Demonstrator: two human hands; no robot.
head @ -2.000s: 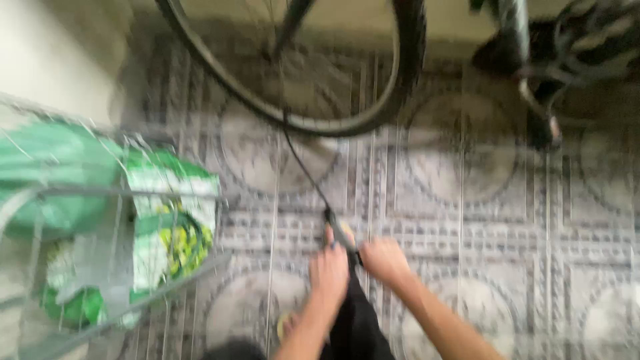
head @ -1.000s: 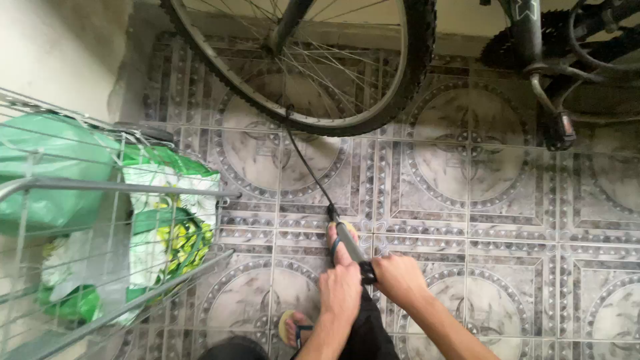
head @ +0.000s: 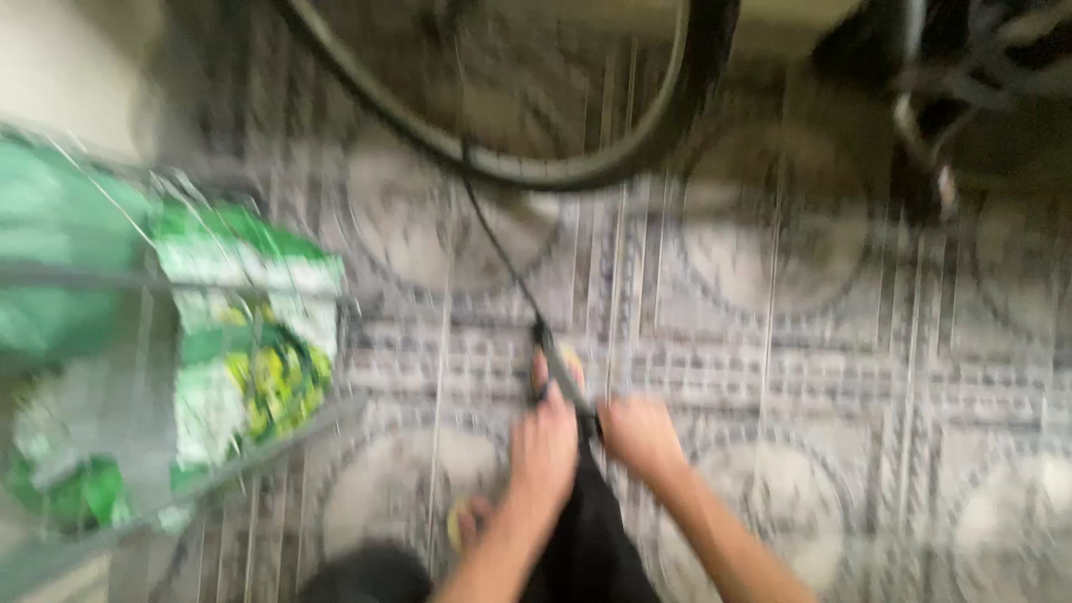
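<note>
Motion blurs the head view. A bicycle wheel [head: 536,172] stands upright at the top centre. From its rim a thin black hose [head: 501,243] runs down to a hand pump [head: 561,368] with a grey barrel. My left hand [head: 544,435] is closed around the pump's barrel. Beside it on the right, my right hand [head: 641,431] grips the dark handle end of the pump. A foot in a flip-flop shows behind the pump's barrel. How the hose meets the valve is too blurred to tell.
A wire basket [head: 167,280] at the left holds a green plastic bag [head: 67,251] and a green and white printed bag [head: 251,360]. At the top right are the pedal [head: 946,193] and dark parts of a bicycle. Patterned tiles [head: 770,251] cover the floor.
Both hands remain at the pump, with the hose still running to the wheel. The view was sharper one second ago and is blurred now.
</note>
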